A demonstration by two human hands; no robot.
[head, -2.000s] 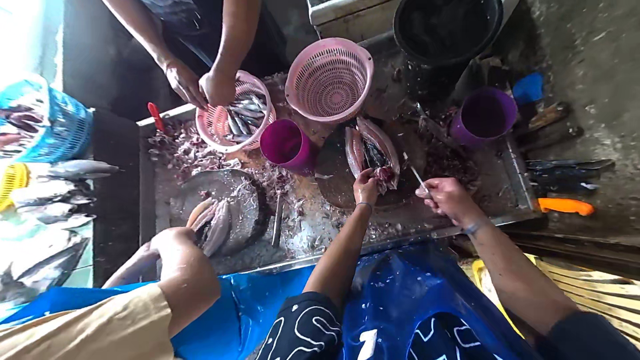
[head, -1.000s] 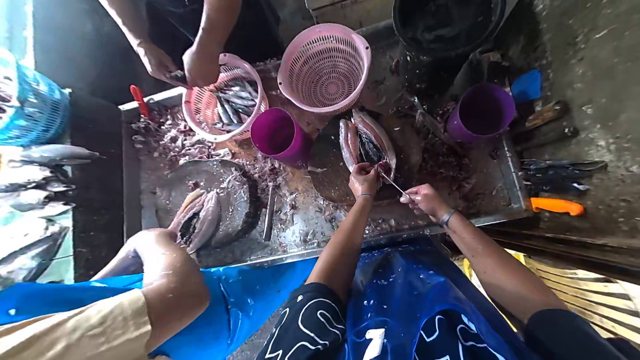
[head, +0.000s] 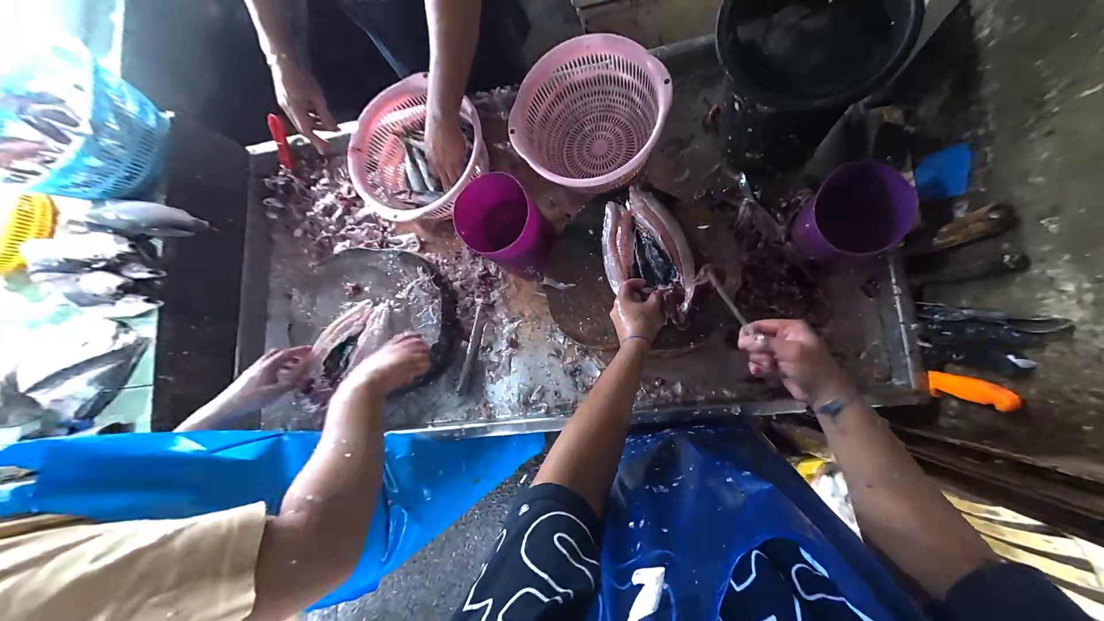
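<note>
A fish split open lengthwise (head: pixel 668 228) lies on a round chopping board (head: pixel 573 302) in front of me, its dark belly lining showing. My left hand (head: pixel 638 312) grips the near end of the fish, where reddish flesh hangs loose. To the right of the board, my right hand (head: pixel 785 352) holds a thin metal tool (head: pixel 727 297) by its near end. Its far end is near the fish's right edge, with a bit of pinkish matter there; the tool's exact kind is unclear.
Left, a co-worker's hands hold another split fish (head: pixel 349 341) on a second board (head: pixel 405 285). Opposite, another person reaches into a pink basket of fish (head: pixel 371 185). An empty pink basket (head: pixel 595 112), purple containers (head: pixel 504 224) (head: pixel 854 211) and an orange-handled knife (head: pixel 975 390) surround the work.
My right hand and its tool have moved right, away from the fish, since one second ago. My left hand stays at the fish. The co-worker's right hand has come into view over the left board.
</note>
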